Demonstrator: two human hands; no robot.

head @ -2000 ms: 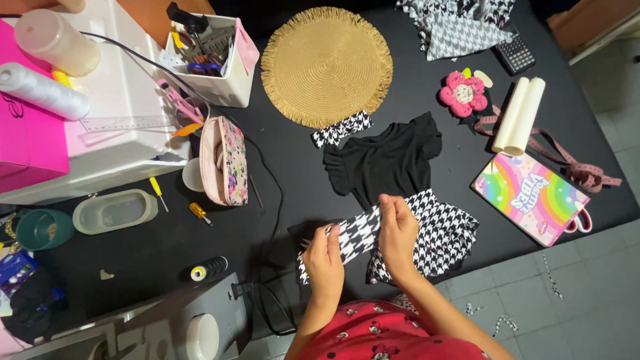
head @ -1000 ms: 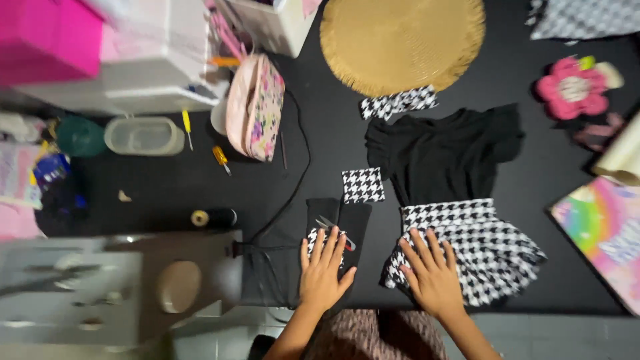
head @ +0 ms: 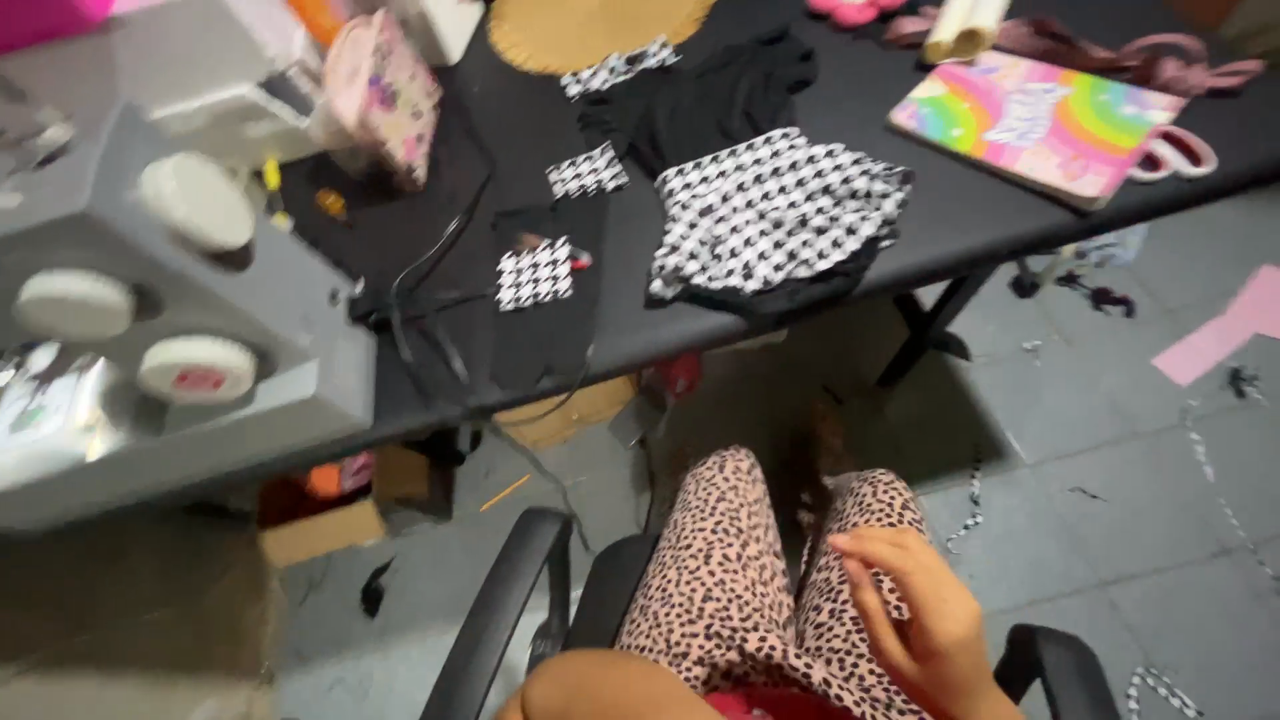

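My right hand (head: pixel 915 610) is above my leopard-print trousers (head: pixel 720 560), fingers loosely bent, with nothing seen in it. Of my left side only part of an arm shows at the bottom edge; the hand is out of view. On the black table, beyond my knees, lies a black top (head: pixel 710 95) with a houndstooth skirt or shorts piece (head: pixel 780 215) against its lower edge. A houndstooth strip (head: pixel 620 68) lies at its neck. Two small houndstooth pieces (head: pixel 587 172) lie left of it, the lower one (head: pixel 535 274) on dark fabric.
A grey machine (head: pixel 270 300) with pale knobs stands at left, beside a floral pouch (head: pixel 385 100) and cables (head: pixel 440 240). A rainbow-covered notebook (head: pixel 1040 125) and scissor handles (head: pixel 1175 155) lie at right. Chair armrests (head: pixel 510 610) flank me; fabric scraps lie on the tiled floor.
Both hands have left the table; the right is now over my lap. Two seconds ago they held a houndstooth piece; one second ago they lay on the fabrics. The view has swung down.
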